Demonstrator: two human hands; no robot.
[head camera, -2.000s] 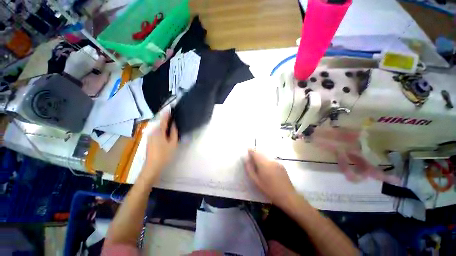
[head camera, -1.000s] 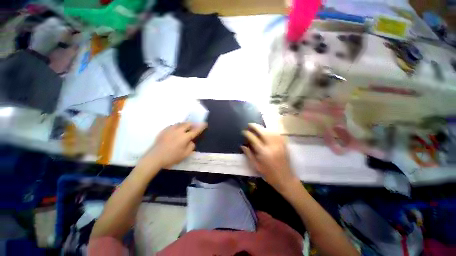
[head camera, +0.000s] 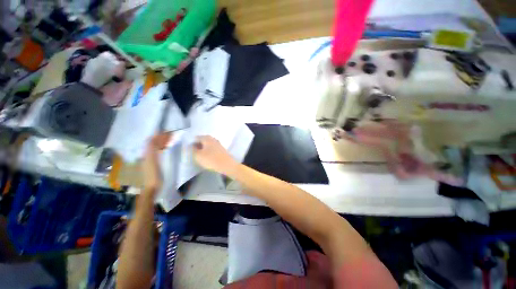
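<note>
A black cut panel (head camera: 287, 153) lies flat on the white table, left of the sewing machine (head camera: 418, 110). White cut pieces (head camera: 195, 127) lie at the black panel's left, partly over its edge. My left hand (head camera: 157, 148) is at the left side of these white pieces, blurred. My right hand (head camera: 210, 153) is on them with bent fingers, gripping a white piece. Whether my left fingers hold a piece is not clear. More white pieces (head camera: 210, 76) lie on a black fabric pile (head camera: 249, 73) behind.
A green basket (head camera: 164, 36) with red items stands at the back left. A pink holder (head camera: 351, 28) rises from the machine. Pink strips (head camera: 396, 147) lie by the machine bed. A blue crate (head camera: 102, 245) and grey sewn pieces (head camera: 263, 248) are below the table edge.
Both hands have moved left from the black panel, the right arm reaching across. The black panel now lies released, slightly further right. White pieces have appeared under the hands.
</note>
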